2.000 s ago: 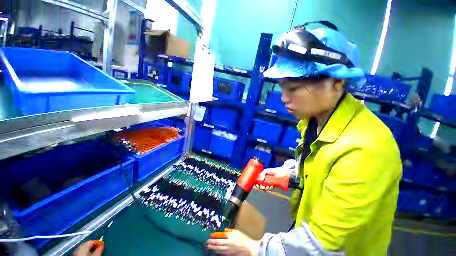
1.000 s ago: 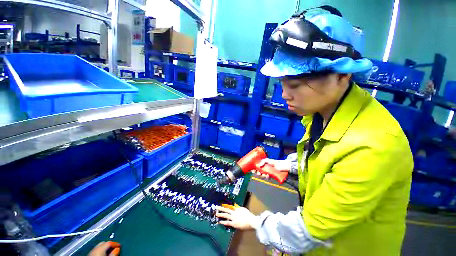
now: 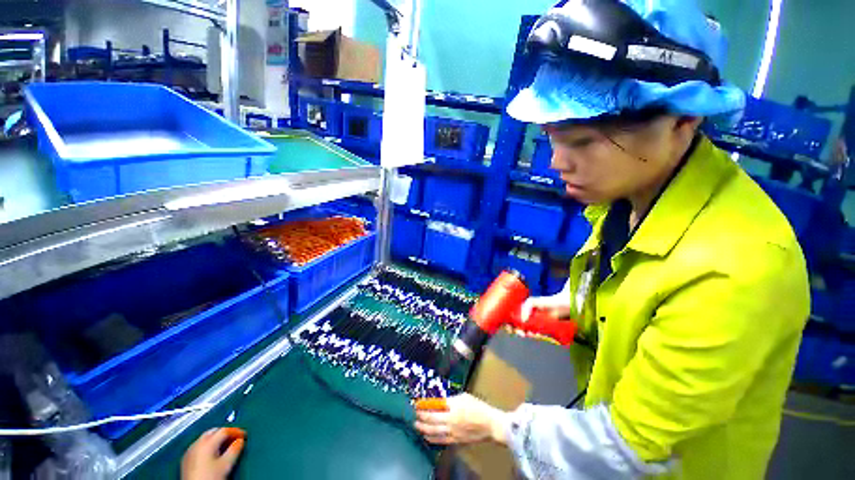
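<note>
My left hand is at the lower left, cut off by the bottom edge, with an orange cap on a fingertip. Whether it holds something does not show. A small pale piece lies on the green bench just above it. Black cable leads with whitish ends lie in dense rows ahead and to the right. My right hand is not in view.
A worker in a yellow-green jacket stands at right, holding a red heat gun over the leads, the other hand beside them. Blue bins stand under the shelf, one with orange parts. A black cord crosses the bench.
The view has shifted, with the neighbour larger and further right. My left hand shows more and sits further right. The heat gun was lowered from its steeper hold and still points at the leads.
</note>
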